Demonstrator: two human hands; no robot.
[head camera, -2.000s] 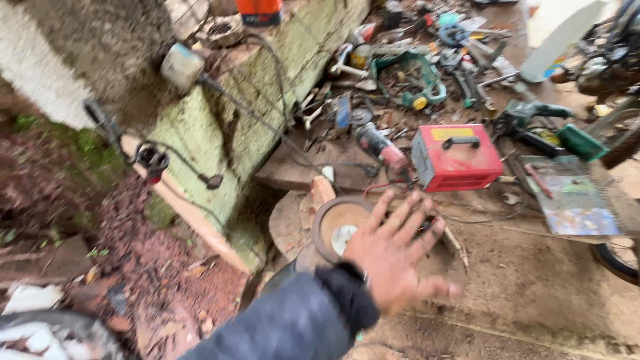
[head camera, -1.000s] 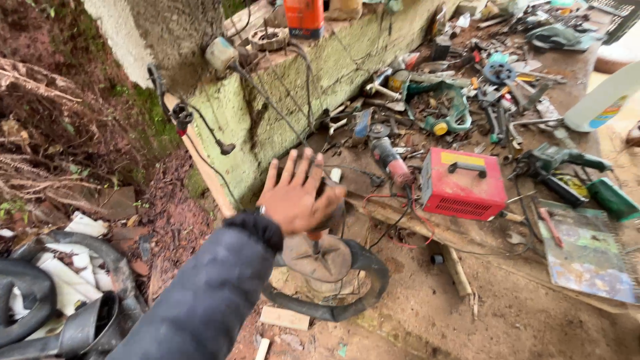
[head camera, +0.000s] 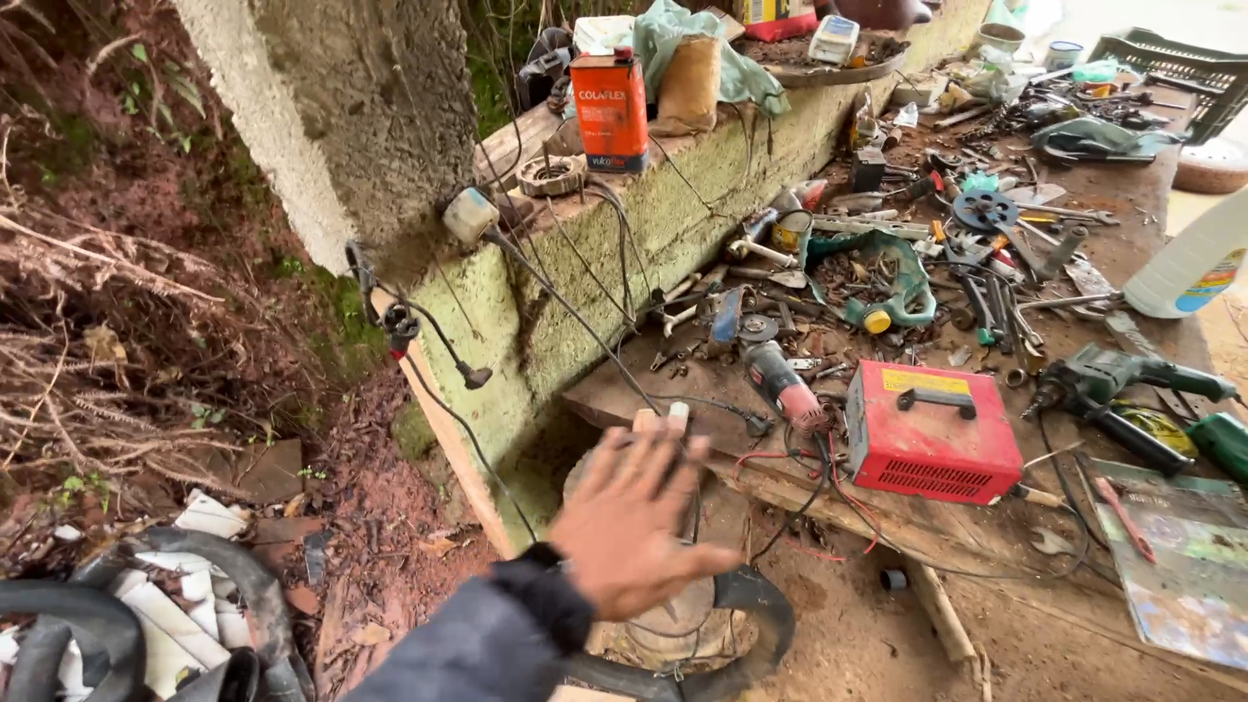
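Note:
My left hand (head camera: 639, 526), in a dark sleeve, is palm down with fingers spread and holds nothing. Below it, a black rubber inner tube (head camera: 770, 624) curves around a round wooden stump (head camera: 678, 609), which my hand partly covers. Just beyond my fingertips, a pale cylindrical piece (head camera: 678, 416) rests by the edge of the wooden bench. To the right on the bench are a red and grey angle grinder (head camera: 785, 385) and a dusty red metal box with a black handle (head camera: 931, 439). My right hand is out of view.
Wrenches and metal parts (head camera: 985, 292) crowd the bench, with a green power drill (head camera: 1102, 380) and white jug (head camera: 1189, 258) at right. An orange can (head camera: 609, 112) stands on the ledge. A cable with a plug (head camera: 475, 375) hangs at left. More tubes (head camera: 263, 604) lie lower left.
Two seconds ago my left hand was over a round disc, which is no longer visible. The view has shifted and shows more of the ledge and bench. The fingers stay spread.

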